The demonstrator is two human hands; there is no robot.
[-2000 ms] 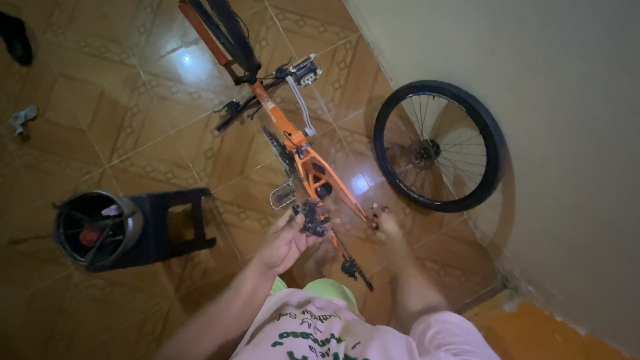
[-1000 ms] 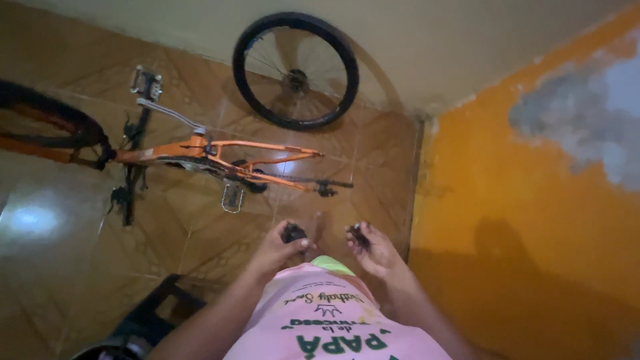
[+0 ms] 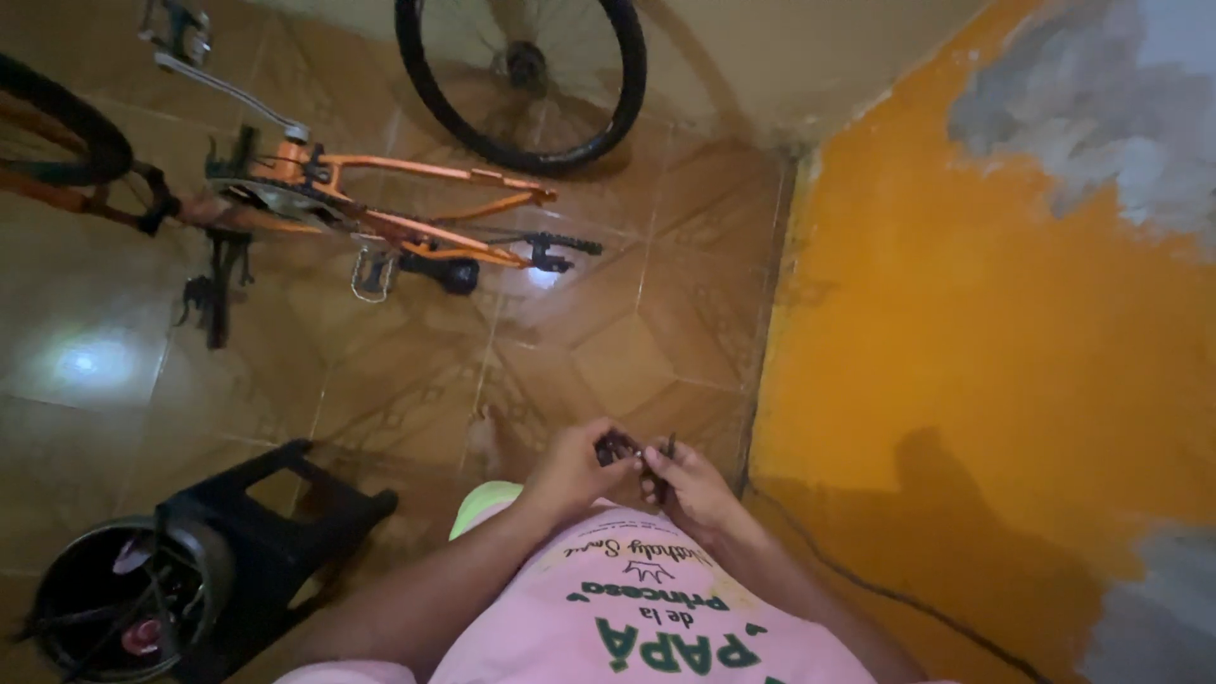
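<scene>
In front of the pink shirt, my left hand (image 3: 584,465) is closed round a small dark part (image 3: 613,446) whose kind I cannot tell. My right hand (image 3: 689,480), almost touching the left, grips another small dark piece (image 3: 669,446), partly hidden by the fingers. Beyond the hands, an orange bicycle frame (image 3: 418,174) stands upside down on the floor, its rear end toward the right without a wheel. A rear derailleur (image 3: 549,255) hangs at that end, and a pedal (image 3: 372,274) sticks out beside the frame. The detached wheel (image 3: 631,95) leans against the wall.
A dark plastic stool (image 3: 275,532) lies at the lower left, with a round container (image 3: 204,560) of tools or parts against it. The bicycle's tyred wheel (image 3: 109,142) is at the far left. An orange wall (image 3: 902,361) rises on the right, and a cable (image 3: 883,594) runs along its foot.
Both hands were at the bicycle's rear end two seconds ago; they are now close together before the shirt. One second ago they were farther apart. The view has swung to the right.
</scene>
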